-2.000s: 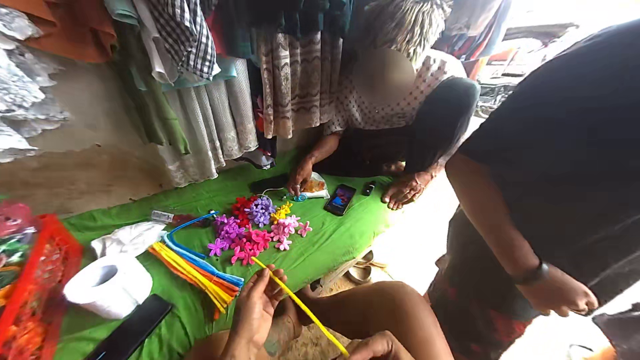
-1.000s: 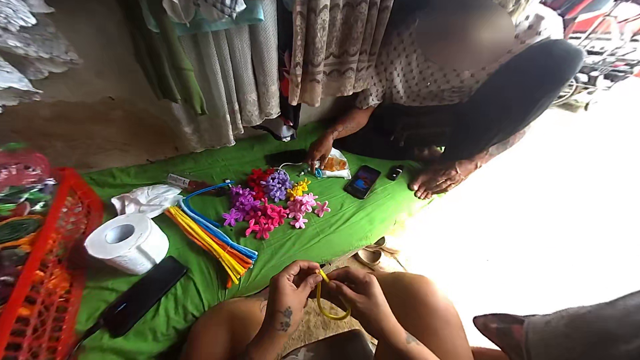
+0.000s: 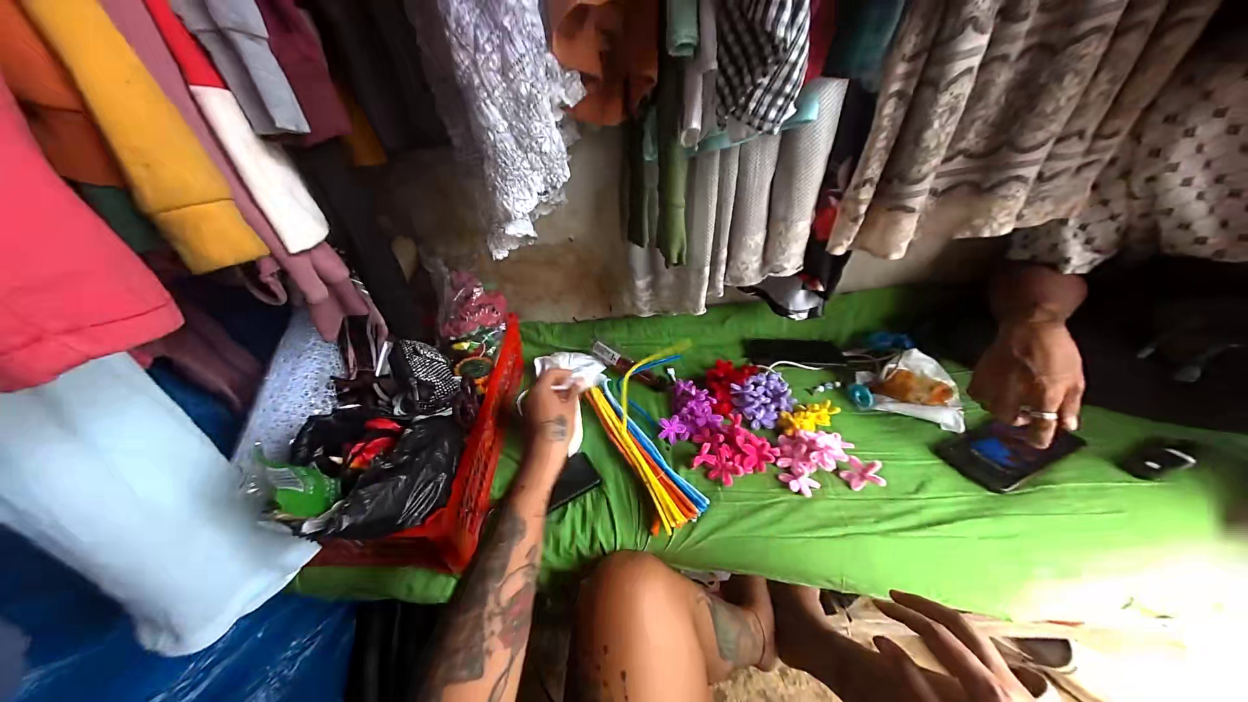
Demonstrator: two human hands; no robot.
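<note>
My left hand (image 3: 552,402) reaches over white paper or cloth (image 3: 577,367), its fingers against it; whether it grips is unclear. My forearm hides part of the white material near the wrist. Beside it lies a bundle of yellow, orange and blue pipe cleaners (image 3: 651,468), with one curved yellow pipe cleaner (image 3: 626,390) at its upper end. Purple pipe-cleaner flowers (image 3: 762,400), with red, yellow and pink ones (image 3: 814,450), form a pile to the right. My right hand (image 3: 951,648) is low at the right, blurred, fingers apart, with nothing visible in it.
A red plastic basket (image 3: 483,468) holding black bags stands left of my forearm. A dark phone (image 3: 575,481) lies beside the arm. At right, another person's hand (image 3: 1033,375) touches a phone (image 3: 999,468) near a plastic bag of food (image 3: 916,385). Clothes hang above.
My hands have parted; the left has moved to the white material and the right is lower right. The yellow pipe cleaner is no longer between them. The other person's hand is now on the phone. View swung left.
</note>
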